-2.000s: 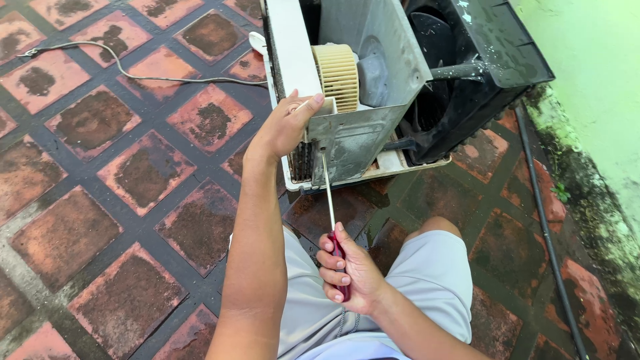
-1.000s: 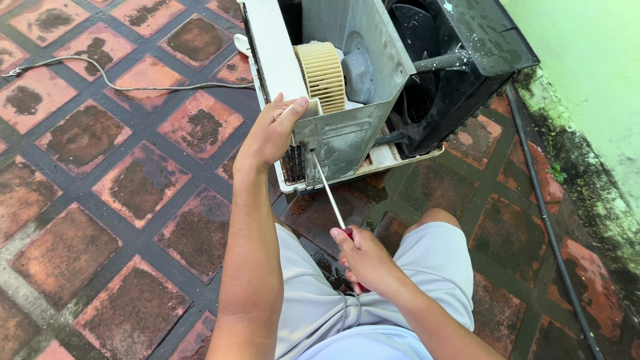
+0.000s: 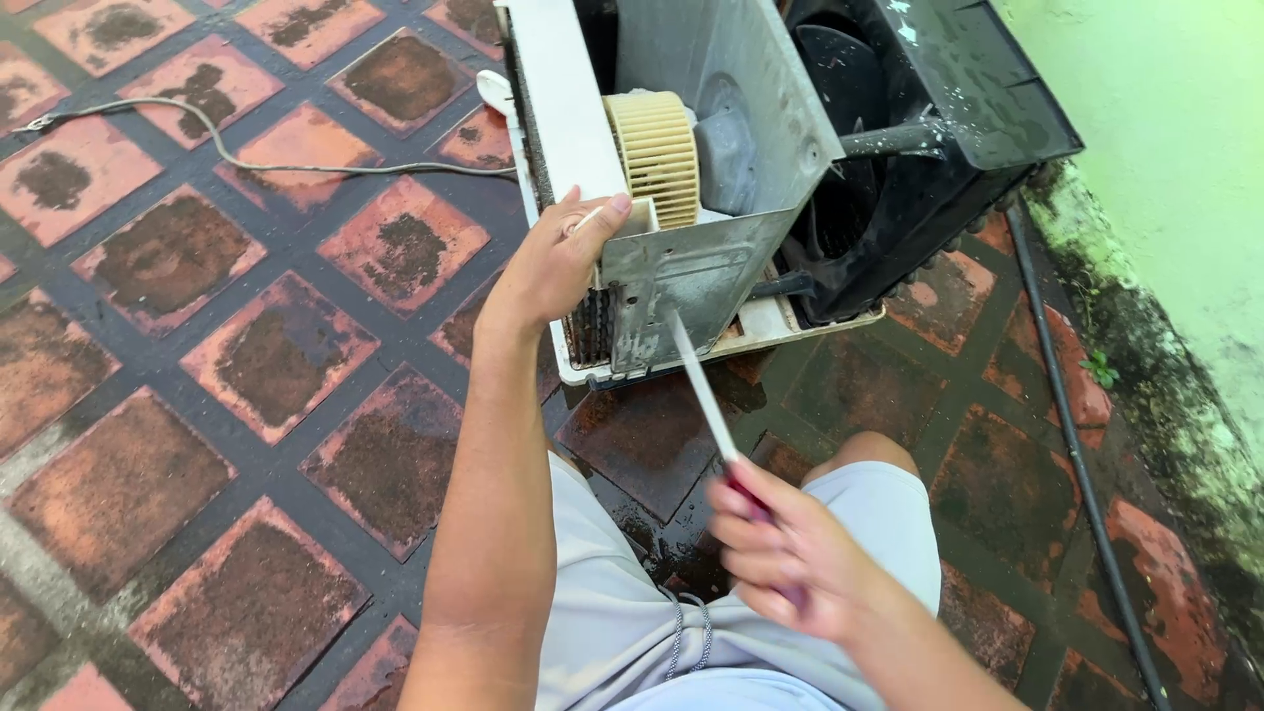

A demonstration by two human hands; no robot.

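Observation:
A partly opened air conditioner unit with a grey sheet-metal housing (image 3: pixel 731 252) stands in front of me. My left hand (image 3: pixel 558 262) grips the near top corner of its white panel (image 3: pixel 563 109), thumb over a cream plastic edge. Inside the housing is a cream blower wheel (image 3: pixel 657 158). Blurred by motion, my right hand (image 3: pixel 780 548) is closed around the red handle of a long-shaft screwdriver (image 3: pixel 706 395). The shaft points up and left, its tip at or close to the near face of the metal housing; contact is unclear. Finned coils (image 3: pixel 592 331) show under my left hand.
A black plastic fan shroud (image 3: pixel 997 99) forms the unit's right side, near a green wall (image 3: pixel 1165 128) with a mossy base. A black hose (image 3: pixel 1071 434) runs along that wall. A grey cord (image 3: pixel 296 168) lies over the wet terracotta tiles (image 3: pixel 281 355) at left.
My right hand has moved a little with the screwdriver, whose shaft now leans more to the left. My left hand keeps its place on the unit's corner.

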